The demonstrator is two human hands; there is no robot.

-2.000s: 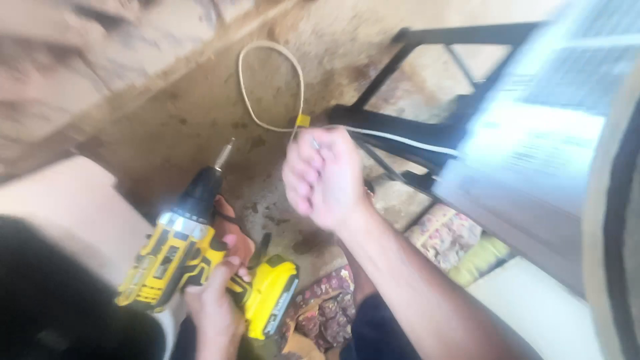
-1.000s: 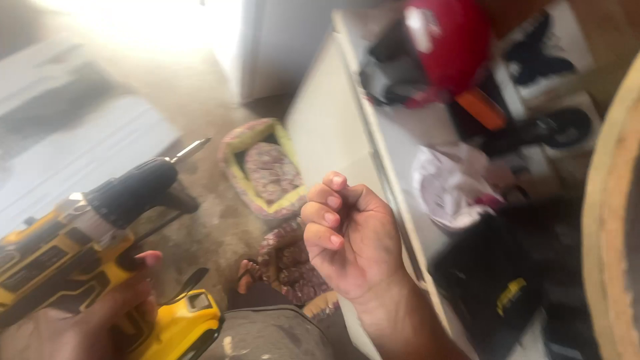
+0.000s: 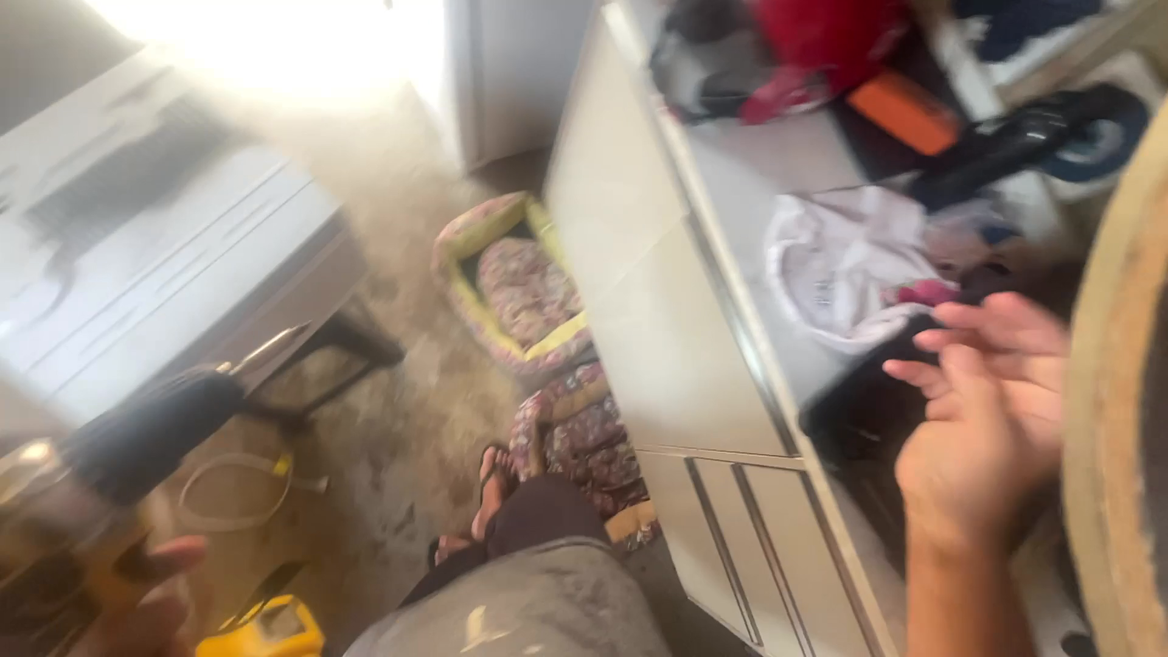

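Note:
Blurred at the lower left, my left hand [image 3: 151, 593] grips a yellow and black cordless drill [image 3: 155, 438], its bit pointing up and to the right. The drill's yellow battery base [image 3: 265, 630] shows at the bottom edge. On the right, my right hand [image 3: 985, 420] is raised over the cluttered counter, fingers partly curled. Whether something small sits between its fingertips cannot be told. Nearest to it are a white cloth [image 3: 849, 265] with a pink part and the curved rim of a round wooden thing [image 3: 1100, 365].
A cream cabinet [image 3: 639, 301] stands in the middle, with a red item [image 3: 830, 41], an orange box [image 3: 903, 109] and an angle grinder [image 3: 1022, 137] on top. On the floor lie a pet bed [image 3: 447, 265], a patterned cushion [image 3: 584, 447] and a looped white hose [image 3: 192, 493]. A white panelled appliance [image 3: 228, 237] stands left.
The view has swung from the looped hose toward the cabinet. My right hand has moved right, over the counter. The drill remains in my left hand, now lower in the view than a second ago.

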